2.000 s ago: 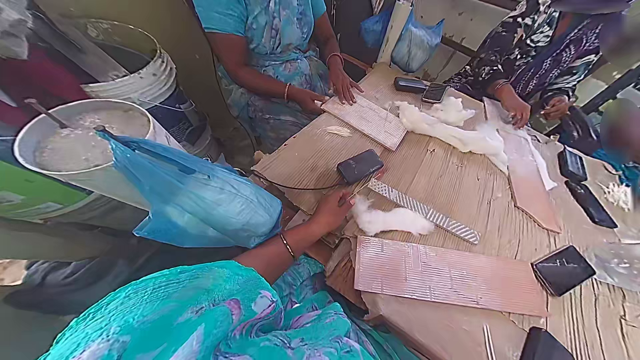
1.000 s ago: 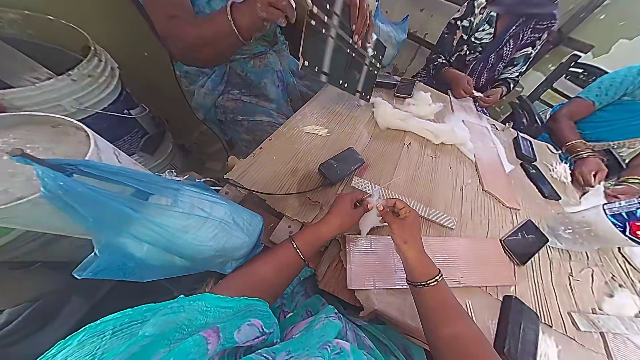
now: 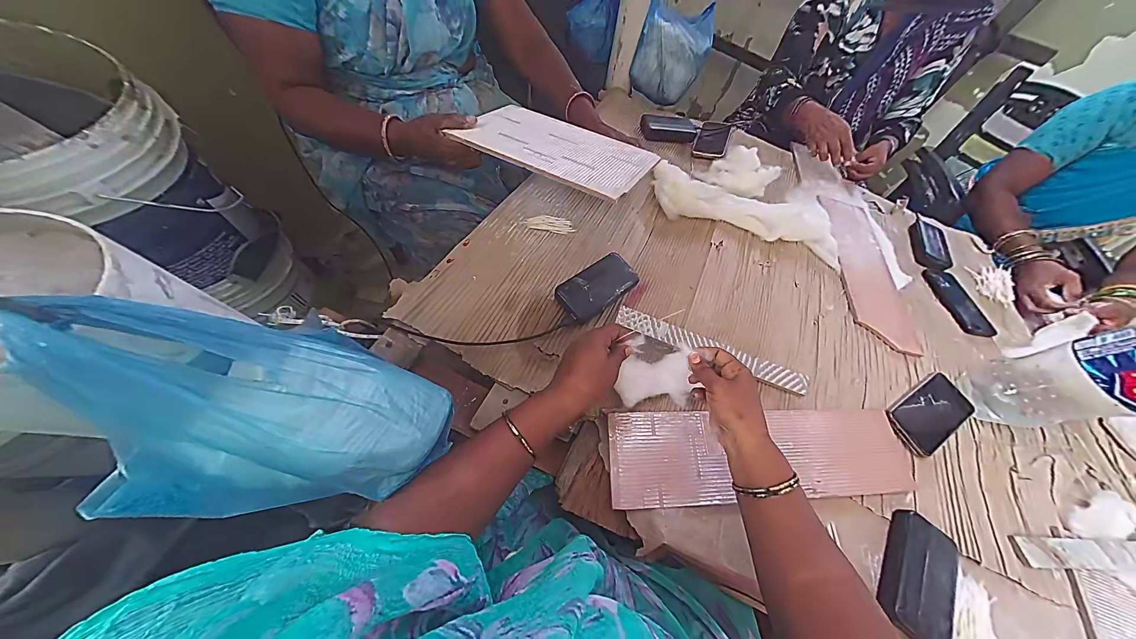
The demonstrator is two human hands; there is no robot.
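Between my two hands a thin tuft of white cotton (image 3: 655,380) is stretched. My left hand (image 3: 590,368) pinches its left edge, beside a thin stick-like piece too small to name. My right hand (image 3: 729,386) pinches the right edge between thumb and fingers. Just beyond lies a patterned flat strip (image 3: 754,362), partly behind the cotton. Under my right wrist a pinkish ribbed board (image 3: 825,453) lies flat on the wooden table (image 3: 524,293). A black box-shaped device (image 3: 596,287) with a cable sits beyond my left hand.
A blue plastic bag (image 3: 355,426) and buckets (image 3: 133,169) stand at left. Across the table a person holds a ribbed board (image 3: 568,151). More cotton (image 3: 754,209), phones (image 3: 958,302) and a dark case (image 3: 930,413) lie to the right, where other people's hands work.
My right hand, not seen two seconds ago, has joined my left at the cotton, which is now spread wider. The person opposite has lowered the board from upright to nearly flat.
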